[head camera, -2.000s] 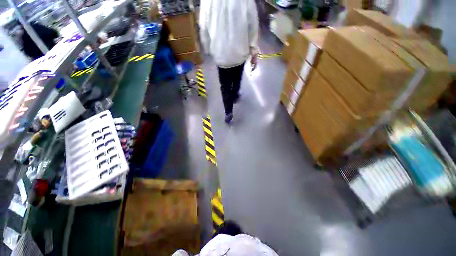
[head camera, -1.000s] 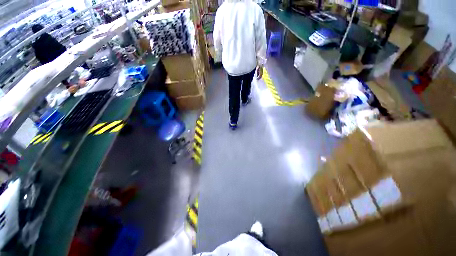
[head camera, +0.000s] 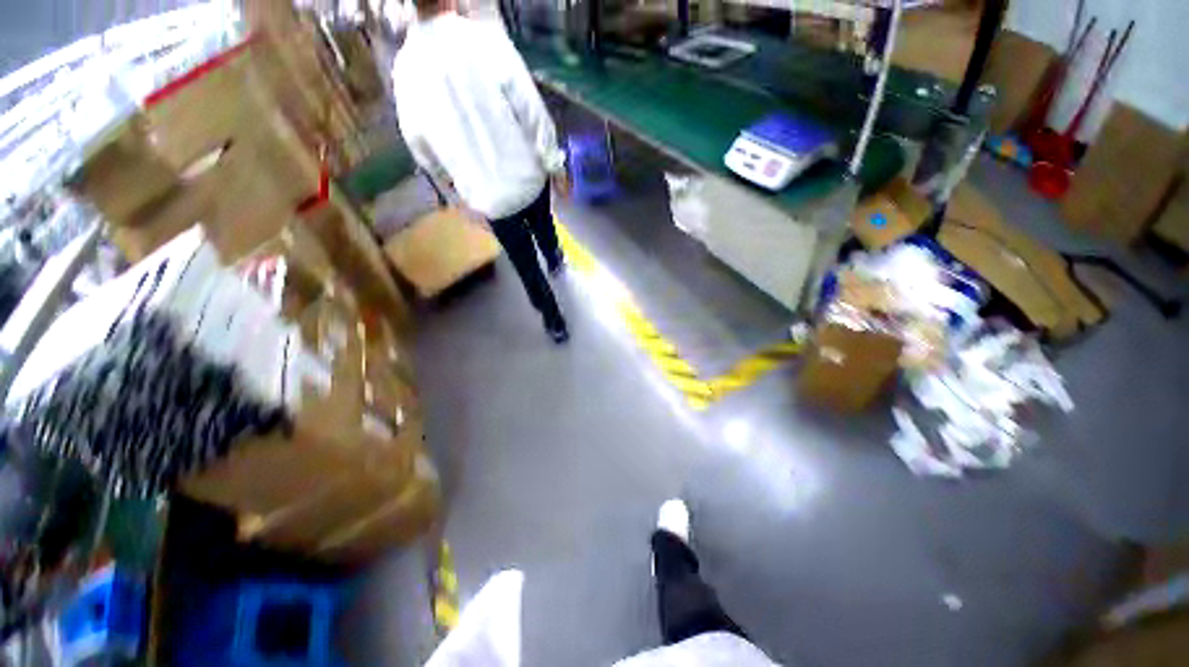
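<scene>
Neither of my hands can be made out. A white sleeve (head camera: 485, 623) of my smock shows at the bottom edge, with no hand visible at it. My own dark trouser leg and light shoe (head camera: 673, 519) show at the bottom centre. Nearest on the left, brown cartons (head camera: 326, 456) are stacked beside a blurred pile of white trays with dark parts (head camera: 157, 378). A person in a white smock (head camera: 472, 111) walks ahead in the aisle, back turned.
A green bench (head camera: 652, 102) with a blue and white scale (head camera: 780, 150) stands ahead right. Yellow-black floor tape (head camera: 659, 349) runs beside it. White scrap (head camera: 984, 397) and a carton (head camera: 850, 365) lie right. A flat trolley (head camera: 441, 250) stands left of the person. Blue stool (head camera: 284, 623) lower left.
I have moved forward and the view has swung right. The green belt on the left has left view, the carton stack and scale bench are nearer, and the person now appears further left.
</scene>
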